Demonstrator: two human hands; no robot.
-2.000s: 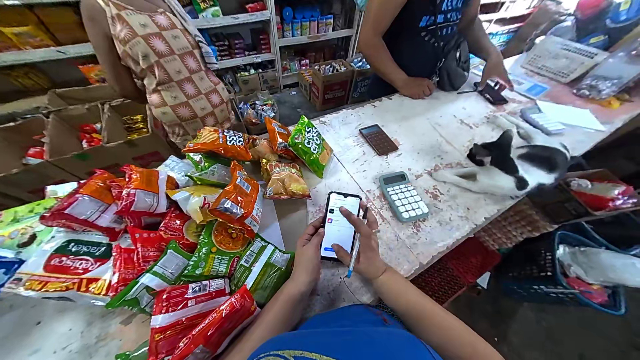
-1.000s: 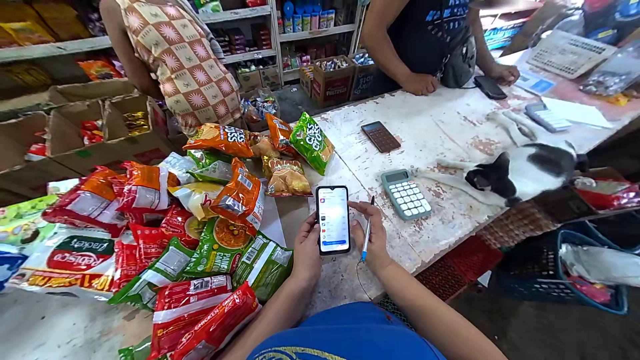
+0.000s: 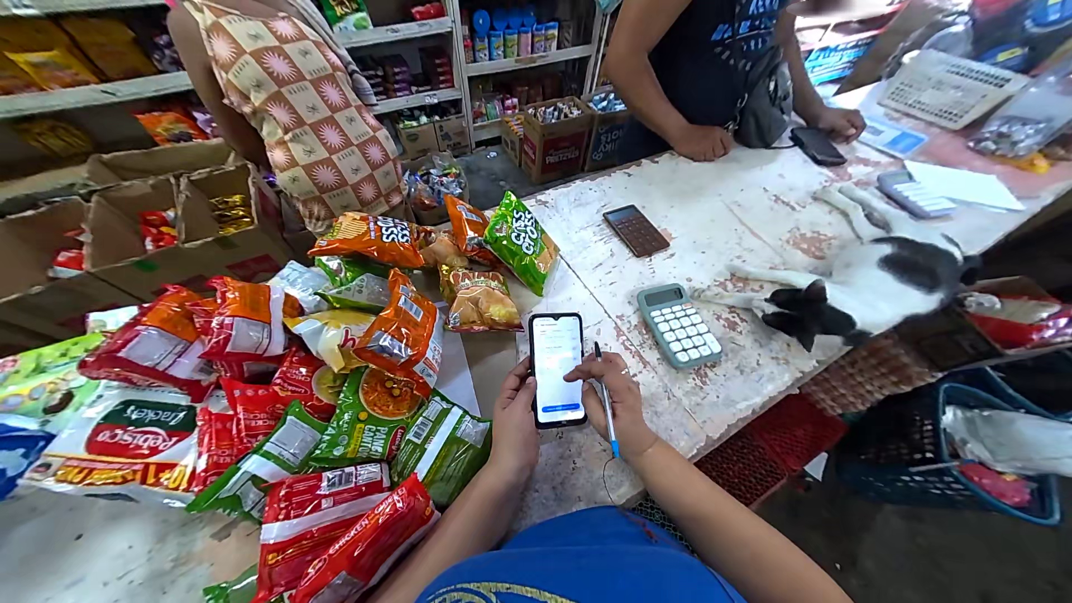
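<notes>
My left hand (image 3: 515, 410) holds a black smartphone (image 3: 558, 368) upright over the counter, its lit white screen facing me. My right hand (image 3: 615, 398) has a blue-and-white pen (image 3: 606, 406) between its fingers, and a fingertip is at the screen's right side. A pale green calculator (image 3: 679, 326) lies right of the phone, with a brown calculator (image 3: 636, 230) farther back. Left of my hands is a pile of snack and noodle packs, among them a green snack bag (image 3: 521, 243), an orange pack (image 3: 402, 332) and a red noodle pack (image 3: 364, 540).
A black-and-white cat (image 3: 871, 280) lies on the worn white counter (image 3: 754, 209). Two people stand across it, one with a hand by a dark phone or wallet (image 3: 817, 146). Cardboard boxes (image 3: 134, 268) stand at left, a blue basket (image 3: 904, 456) at lower right.
My right hand has moved from beside the phone back over its screen. The screen shows a different page. The person across has let go of the dark object seen in their hand earlier.
</notes>
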